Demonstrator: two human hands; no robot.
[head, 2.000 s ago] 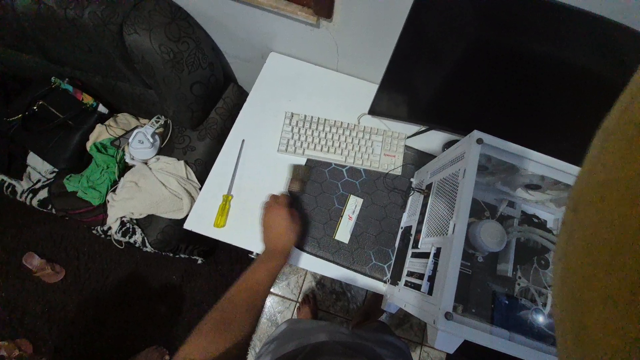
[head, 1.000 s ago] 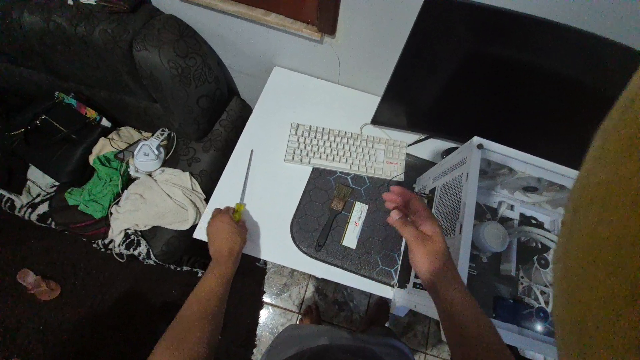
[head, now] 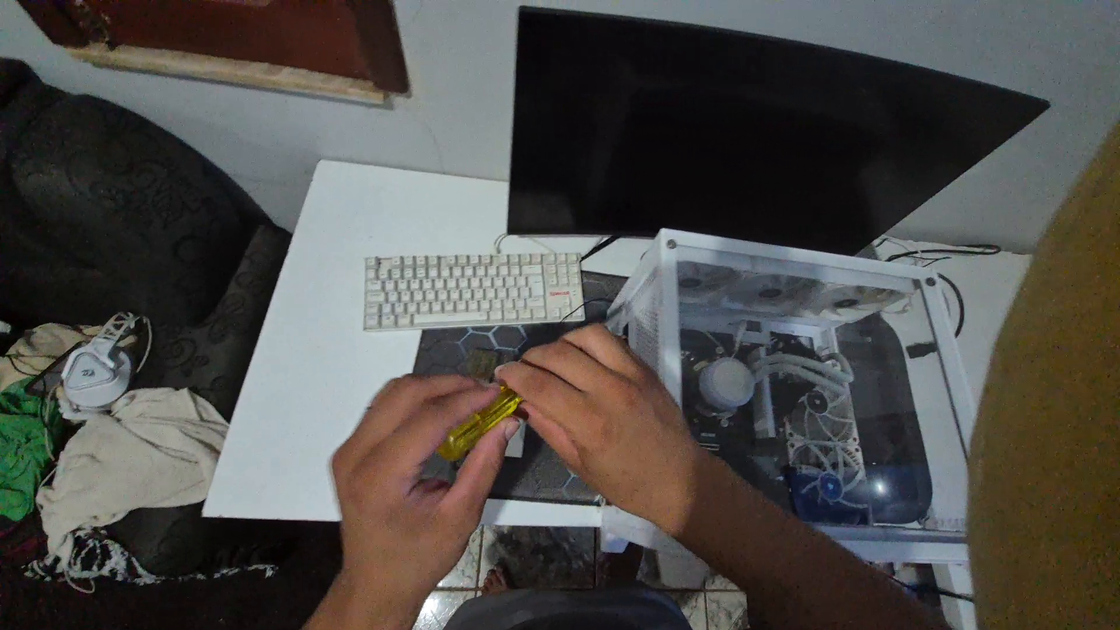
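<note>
My left hand (head: 416,468) grips the yellow translucent handle of a screwdriver (head: 479,423) above the dark mouse pad (head: 547,472). My right hand (head: 604,411) meets it at the handle's upper end, fingers closed around that end; the shaft is hidden behind the fingers. Under the hands, a brush's bristles (head: 484,361) show on the pad, and part of a pale memory module (head: 516,440) peeks out below the handle. Right of the hands stands a white computer case (head: 669,332) with a glass side panel, a round white cooler pump (head: 726,383) and several fans inside.
A white keyboard (head: 472,290) lies behind the hands on the white desk (head: 289,385). A large dark monitor (head: 744,131) stands at the back. On the left, a dark sofa (head: 114,184) holds a white headset (head: 96,372) and cloths. A brown rounded shape covers the right edge.
The screwdriver lay on the desk's left side, then my left hand took it; it is now over the mouse pad. My right hand has come to its handle. The brush was set down on the pad.
</note>
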